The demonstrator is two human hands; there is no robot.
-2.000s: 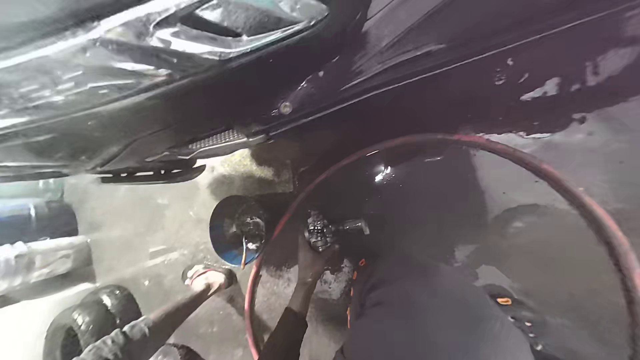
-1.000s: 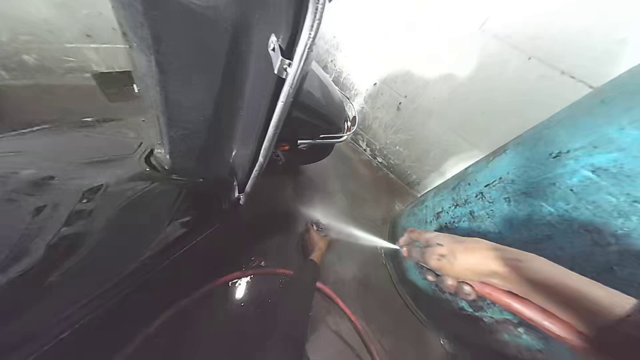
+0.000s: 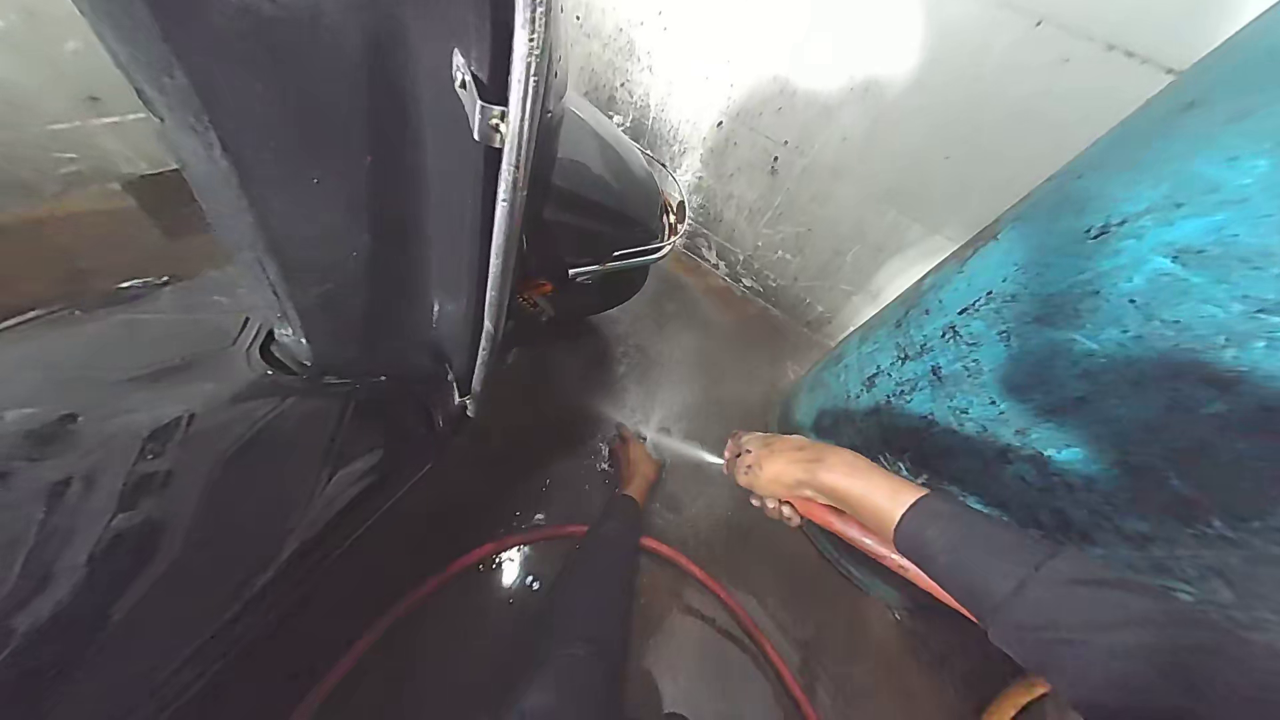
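Note:
My right hand [image 3: 765, 465] is closed around the end of a red hose [image 3: 885, 560], and a jet of water [image 3: 690, 449] sprays leftward from it. My left hand [image 3: 637, 465] is low over the wet floor, in the path of the spray. Its fingers are blurred by water and shadow, so whether it holds something is unclear. A loop of red hose [image 3: 480, 555] curves beside and behind my left forearm. Both arms wear dark sleeves.
An open dark vehicle panel with a metal edge [image 3: 505, 220] rises at upper left, beside a rounded black part with chrome trim [image 3: 600, 200]. A worn blue barrel [image 3: 1120, 290] fills the right side. A stained pale wall [image 3: 850, 150] stands behind.
The view has swung widely away from the blue bucket and tires seen two seconds ago. The right hand and water jet, not visible then, show one second ago and now.

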